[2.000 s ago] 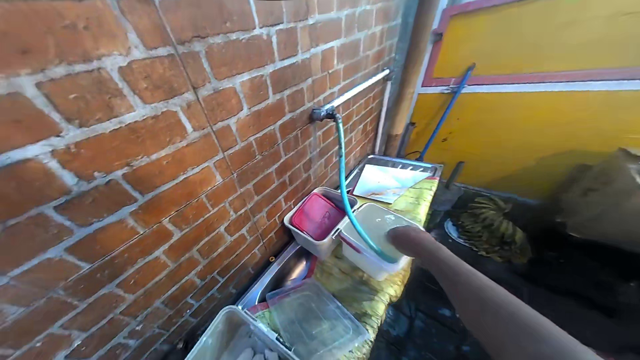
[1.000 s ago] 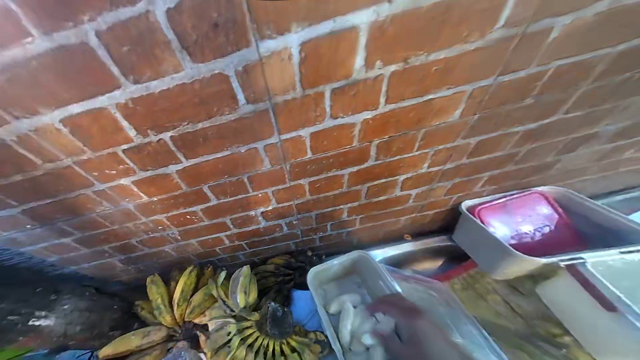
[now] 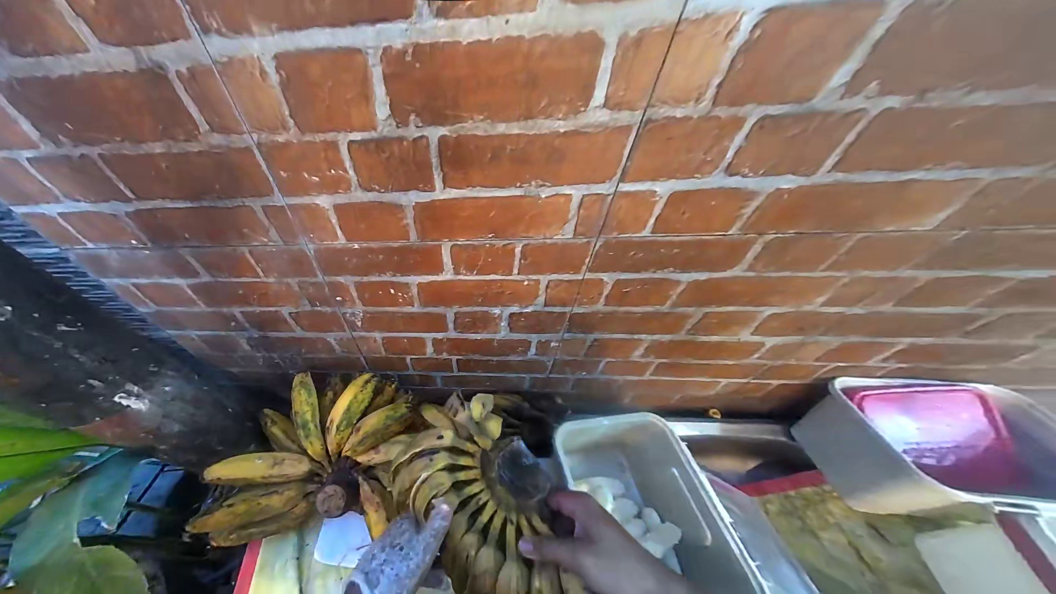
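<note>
My right hand (image 3: 590, 544) comes in from the bottom, its thumb and fingers closed around the edge of a bunch of green-yellow bananas (image 3: 462, 487) near the thick cut stem. Left of it lies a second bunch of yellow bananas with dark spots (image 3: 346, 421). A grey speckled shape (image 3: 404, 549) reaches up against the nearer bunch; whether it is my left hand, covered, I cannot tell. Beside my right hand stands a pale plastic tub (image 3: 635, 450) with several whitish peeled pieces (image 3: 648, 524) in it.
A grey tub (image 3: 858, 462) holding a pink container (image 3: 936, 433) stands at the right, on a patterned yellow-green cover (image 3: 804, 520). Behind the tubs is a metal basin (image 3: 742, 445). A brick wall (image 3: 495, 148) rises behind, and green leaves (image 3: 74, 528) hang at lower left.
My right hand was at the tub with the hose, then over the tub of peeled pieces; now it is on the bananas. The view has swung left.
</note>
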